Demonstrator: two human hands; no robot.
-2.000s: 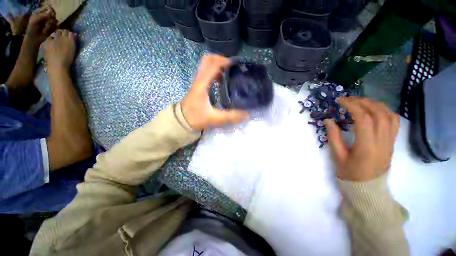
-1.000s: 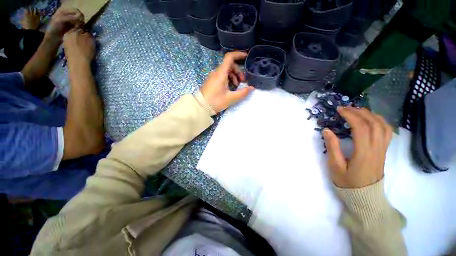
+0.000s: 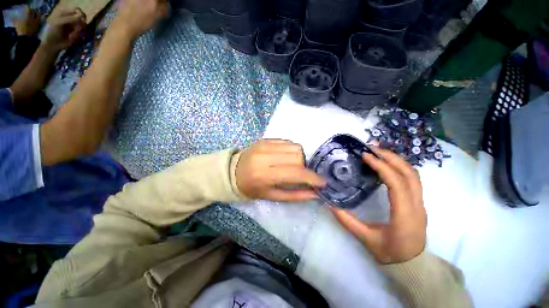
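A dark housing cup (image 3: 343, 171) is held tilted above the white foam sheet (image 3: 289, 123), its hollow with the round central boss facing me. My right hand (image 3: 391, 207) grips it around its right and lower sides. My left hand (image 3: 277, 171) is at its left rim with the fingertips reaching into the cup. Whether the left fingers hold a small piece is hidden. A loose pile of small black clips (image 3: 412, 137) with pale round centres lies behind my right hand.
Dark stacked housings (image 3: 376, 60) stand at the back. A single housing (image 3: 313, 78) stands at their front. Bubble wrap (image 3: 198, 90) covers the bench at left. A green post (image 3: 448, 75) and a grey bin (image 3: 530, 144) are at right. A co-worker's arm (image 3: 90, 114) is at far left.
My right hand has left the clip pile and now holds a cup in front of me. My left hand has moved from the rear housing to this cup. The co-worker's arm has risen.
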